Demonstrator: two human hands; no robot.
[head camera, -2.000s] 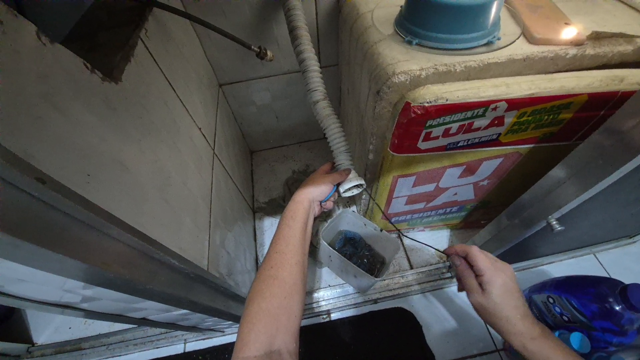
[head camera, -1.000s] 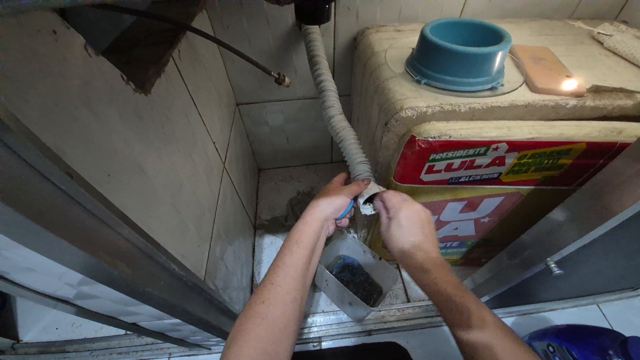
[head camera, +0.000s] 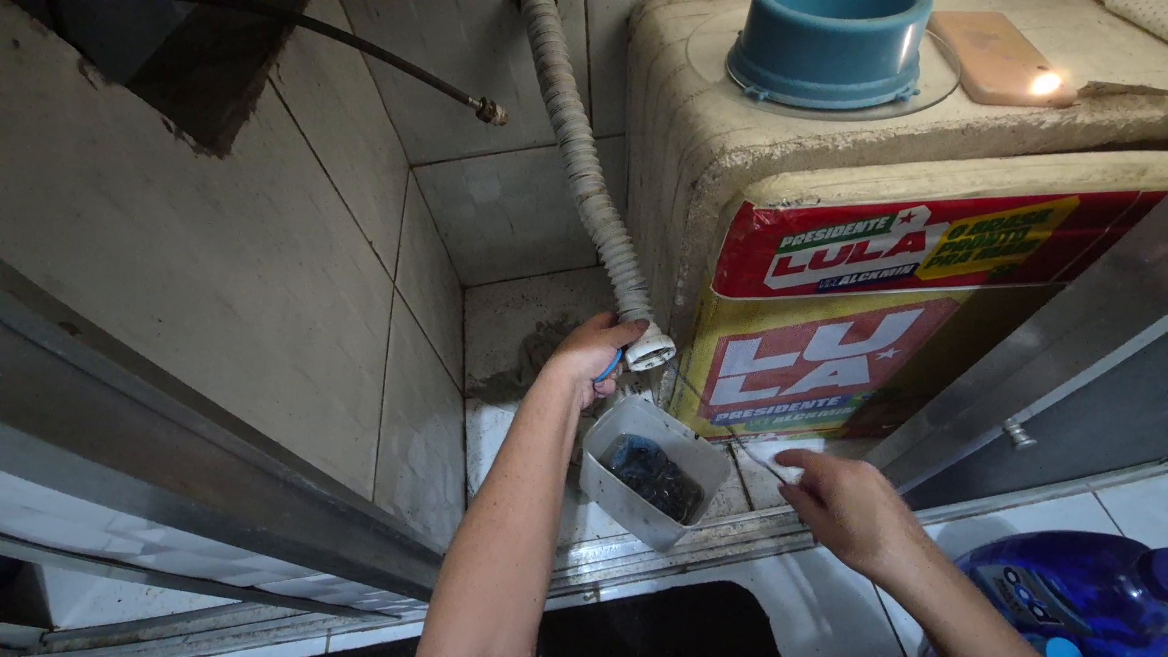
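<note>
A grey-white corrugated drain hose (head camera: 584, 164) hangs down the tiled corner, its open white end tilted toward me. My left hand (head camera: 593, 356) grips it just above that end and also has a blue ring-shaped thing (head camera: 610, 365) between its fingers. My right hand (head camera: 826, 502), lower right, pinches a thin dark wire or cord (head camera: 721, 415) that runs up to the hose mouth; whether it goes inside is hard to tell. Below the hose end stands a translucent plastic container (head camera: 607, 493) with dark, murky contents.
A worn cream appliance or cabinet (head camera: 680, 137) with stickers stands at right, bearing a blue bowl (head camera: 826, 55) and a phone (head camera: 999, 59) with its light on. A loose braided hose (head camera: 411, 78) juts from upper left. Metal door frames flank both sides; a blue bottle (head camera: 1068, 584) lies lower right.
My right hand has moved from the hose mouth down and to the right, with the wire now stretched between. My left hand still holds the hose end.
</note>
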